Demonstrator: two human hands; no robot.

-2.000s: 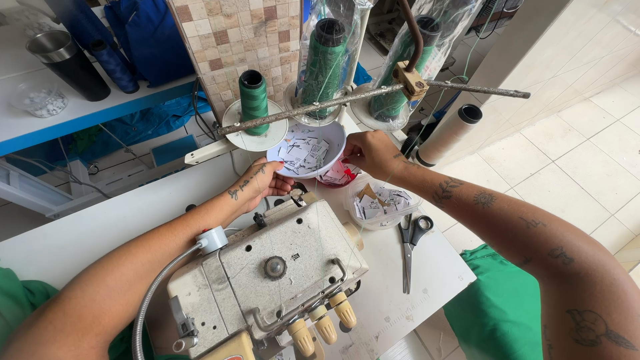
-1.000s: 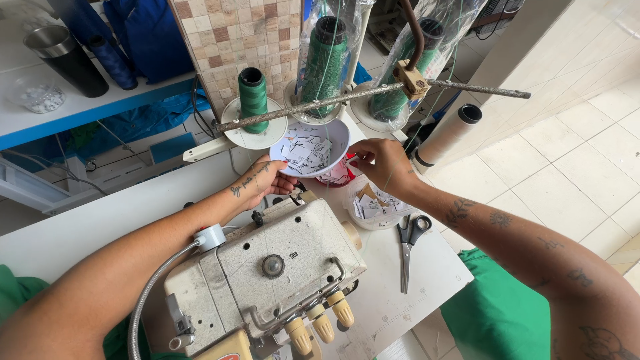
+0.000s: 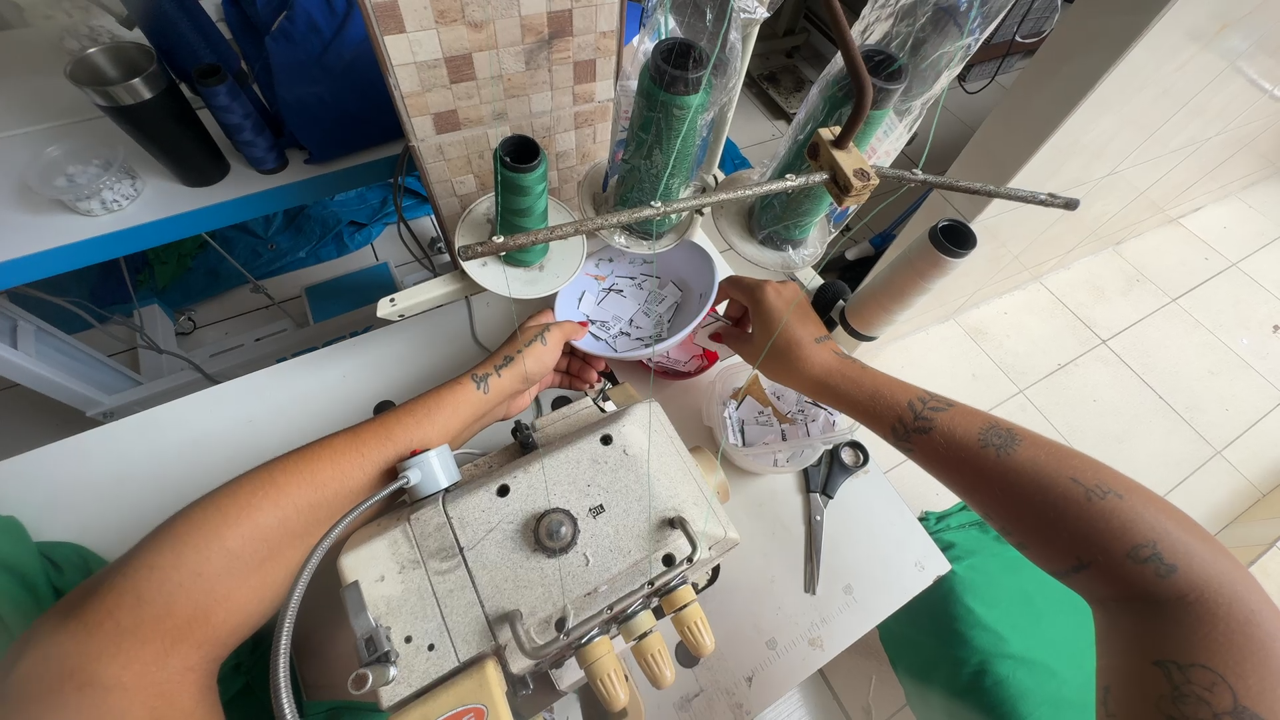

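Note:
My left hand (image 3: 548, 365) grips the near left rim of a white plastic bowl (image 3: 696, 285), which holds many small printed fabric labels (image 3: 630, 308). The bowl is tilted toward me. At its right side is my right hand (image 3: 765, 325), thumb and fingertips close together over a red container (image 3: 688, 358) of labels, partly hidden under the bowl. Whether those fingertips hold a label cannot be told. Nearer me, a clear plastic tub (image 3: 775, 455) contains more labels. Black-handled scissors (image 3: 820, 505) lie beside it on the white table.
An overlock sewing machine (image 3: 540, 540) stands between my forearms. Green thread cones (image 3: 522, 200) stand behind the bowl, under a metal thread-guide rod (image 3: 650, 212). A pale thread cone (image 3: 910, 275) leans at the right. A tumbler (image 3: 150, 115) stands on the left shelf.
My right hand has shifted slightly about the bowl's right side and the red container. My left hand keeps its hold on the bowl's rim.

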